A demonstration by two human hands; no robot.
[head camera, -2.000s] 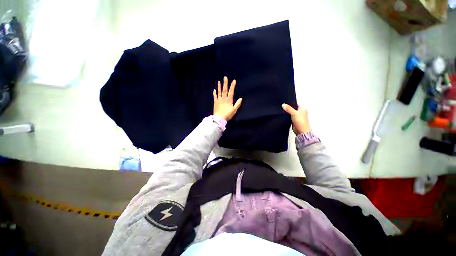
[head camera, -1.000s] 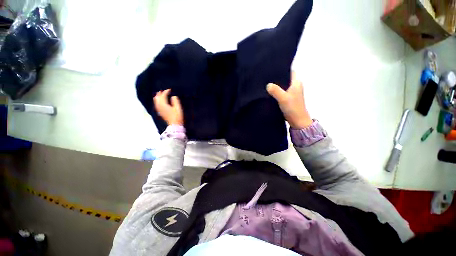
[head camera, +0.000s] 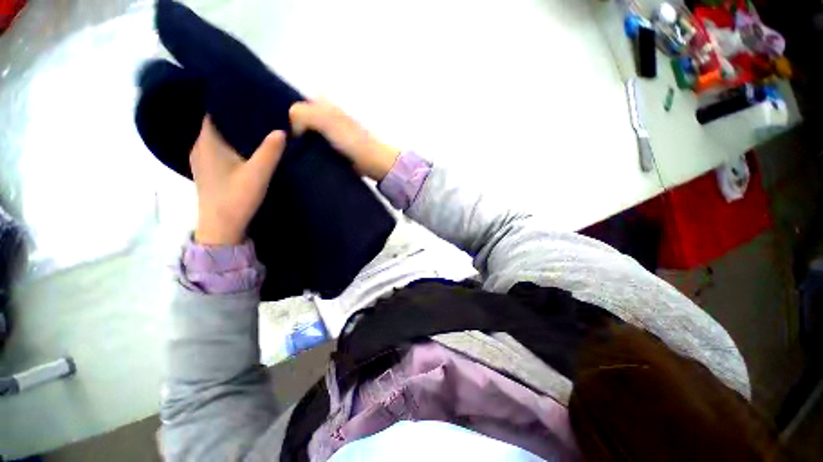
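Note:
The dark navy coat is bunched into a narrow folded bundle, slanting from the upper left to the table's near edge. My left hand grips its left side, thumb on top of the cloth. My right hand grips its upper right side, with the fingertips partly hidden at the cloth. A white printed sheet with a blue patch lies at the near table edge, partly under the coat.
Clear polybags lie flat at left, with dark bagged goods at the left edge. A white-grey tube lies at lower left. The pale brush, a black rectangle and red and orange clutter are at right. A red bin stands below.
The coat has been gathered narrower and turned toward the upper left. Both hands have moved left and closed on it. The camera view has turned left, so the supplies at right appear higher.

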